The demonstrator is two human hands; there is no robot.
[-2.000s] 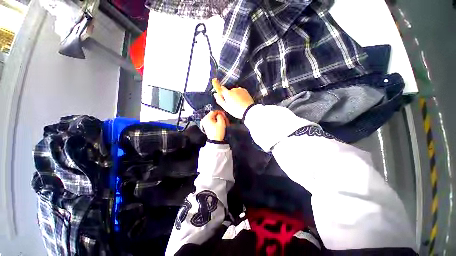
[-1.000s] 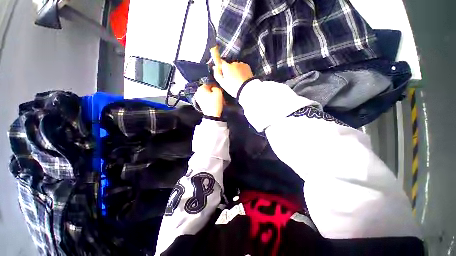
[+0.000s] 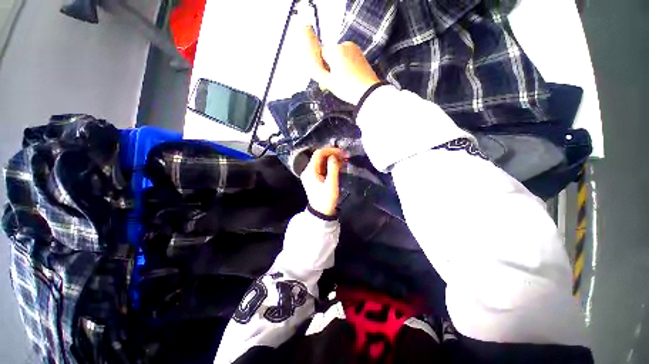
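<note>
The navy plaid garment (image 3: 477, 64) lies on the white table, its lower part gathered at the wearer's lap. My left hand (image 3: 324, 179) is closed on a folded edge of this dark plaid cloth (image 3: 329, 128) at the table's front edge. My right hand (image 3: 347, 70) is raised above and beyond the left, off the pinched edge. A slim yellow-orange handle (image 3: 314, 48), apparently a seam ripper, sticks up from its fingers; its working tip cannot be made out. Grey lining and dark denim (image 3: 530, 153) show under the plaid at right.
A black hanger (image 3: 279, 60) and a smartphone (image 3: 226, 104) lie on the white table (image 3: 238, 35). A blue crate (image 3: 135, 153) and piled plaid garments (image 3: 67, 185) are at left. An orange-red object (image 3: 186, 27) stands beyond the table. Yellow-black tape (image 3: 580, 234) marks the floor at right.
My right hand has moved up and away from my left hand, which has come lower and nearer to me. More of the gathered plaid cloth now shows between them.
</note>
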